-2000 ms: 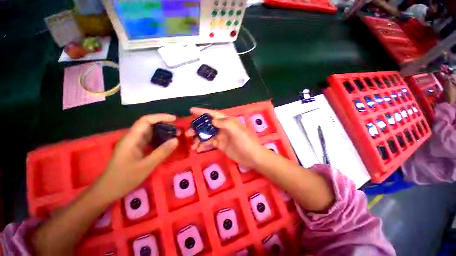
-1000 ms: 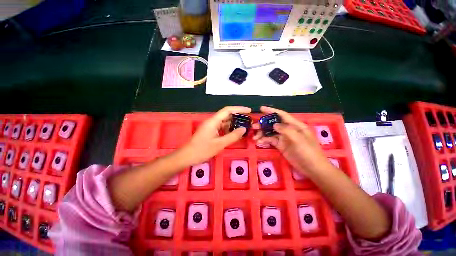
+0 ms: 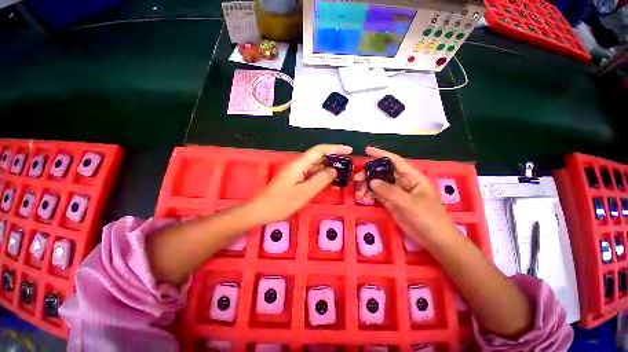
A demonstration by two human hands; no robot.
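Observation:
My left hand (image 3: 303, 180) holds a smartwatch unit (image 3: 339, 169) with its dark screen up, thumb on its face. My right hand (image 3: 406, 191) holds another smartwatch unit (image 3: 379, 172), also dark side up, thumb at its lower edge. Both are held close together above the top row of the red foam tray (image 3: 262, 341). Pink-backed watches lie face down in many pockets, such as one watch back (image 3: 271, 295). Two pockets at the tray's top left hold nothing. Two more dark watches, a left one (image 3: 335, 103) and a right one (image 3: 391, 106), lie on the white paper sheet (image 3: 310, 117).
The tester (image 3: 396, 34) stands behind the white block (image 3: 363, 80). A tape roll (image 3: 256, 95) lies on a pink paper slip (image 3: 239, 92). A clipboard with a record sheet (image 3: 499, 227) and pen (image 3: 534, 247) is at right. Other red trays flank both sides.
The view has swung from the tilted angle of two seconds ago and now faces the tray squarely. Both hands still hold their watches; the right hand's watch now shows a dark face without the earlier lit marks.

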